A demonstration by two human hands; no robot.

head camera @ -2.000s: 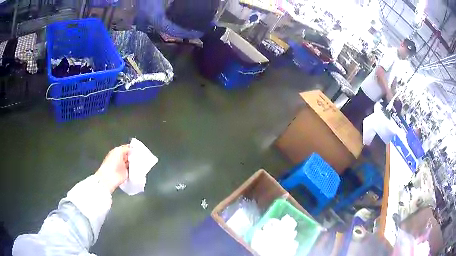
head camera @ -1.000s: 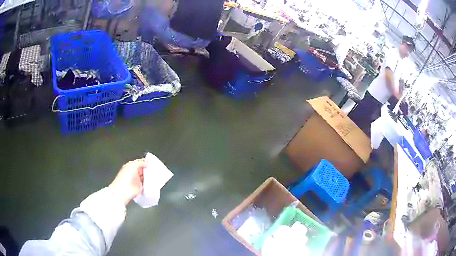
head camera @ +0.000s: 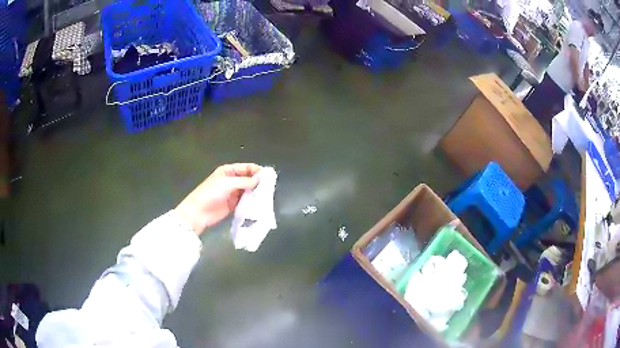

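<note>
My left hand, in a light sleeve, reaches in from the lower left of the head view. Its thumb and fingers pinch the top end of a small white fabric piece. The piece hangs down from the fingertips above the dark green floor, with a small dark opening or gap near its lower part. My right hand is not in view.
A carton holds a green basket of white pieces. Beyond it are a blue stool and a larger carton. A blue crate and woven-lined bin stand upper left. A person stands upper right.
The view has shifted, so the crates and cartons sit further right and higher. The white piece has turned and now hangs narrower from my left hand, its small dark gap showing.
</note>
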